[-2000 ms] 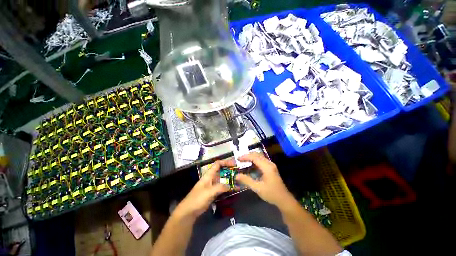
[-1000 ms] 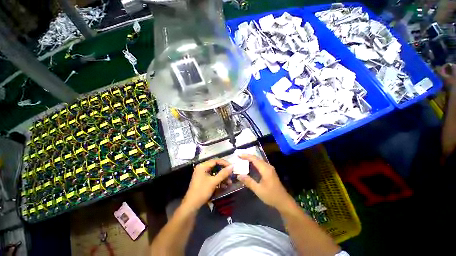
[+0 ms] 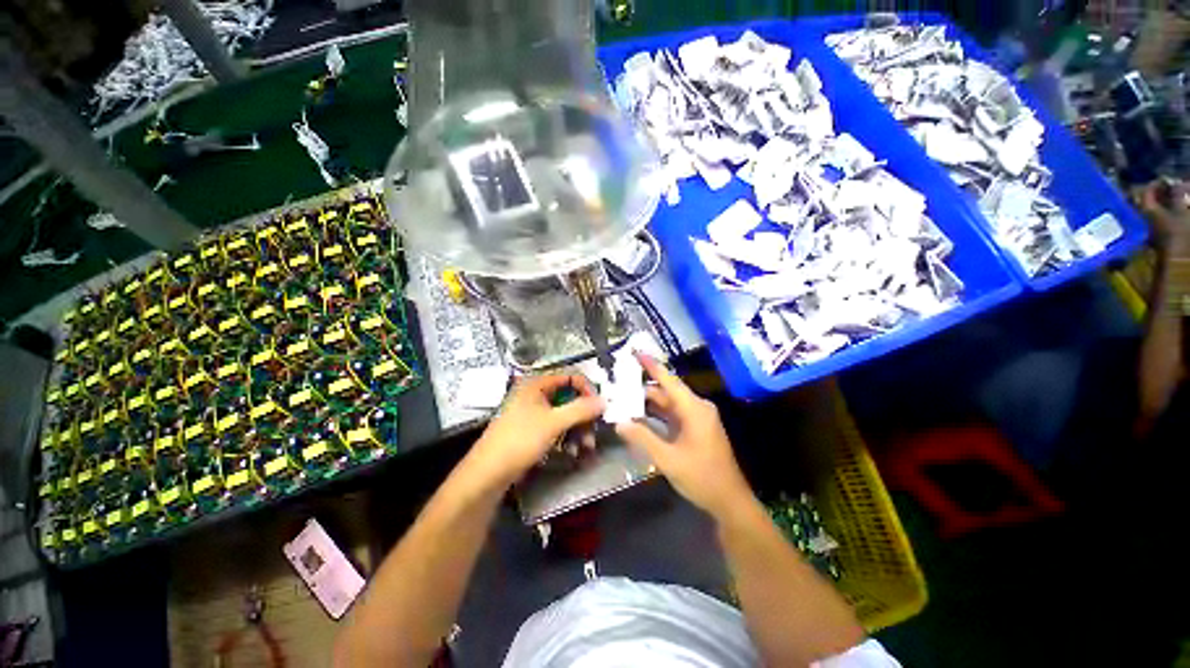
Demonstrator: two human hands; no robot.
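A small white housing [image 3: 626, 389] is at the tip of a dark thin rod, likely a soldering iron [image 3: 596, 326], that points down under the clear fume hood [image 3: 522, 183]. My right hand [image 3: 681, 437] grips the housing from the right with thumb and fingers. My left hand [image 3: 529, 424] is at its left side, fingertips curled close together near its edge; small parts under these fingers are too blurred to tell. No circuit board can be made out between my hands. The metal tray [image 3: 574, 485] lies below my hands.
Rows of green and yellow boards [image 3: 222, 379] cover the black mat at left. Two blue bins [image 3: 770, 381] of white housings stand at right. A yellow crate [image 3: 887, 561] holds boards below right. A pink phone [image 3: 324, 569] lies on cardboard at lower left. Another person's arm [image 3: 1161, 313] shows at far right.
Two seconds ago a green board showed between my hands; now a white housing does. Both hands have moved up and forward, bringing the housing to the rod's tip.
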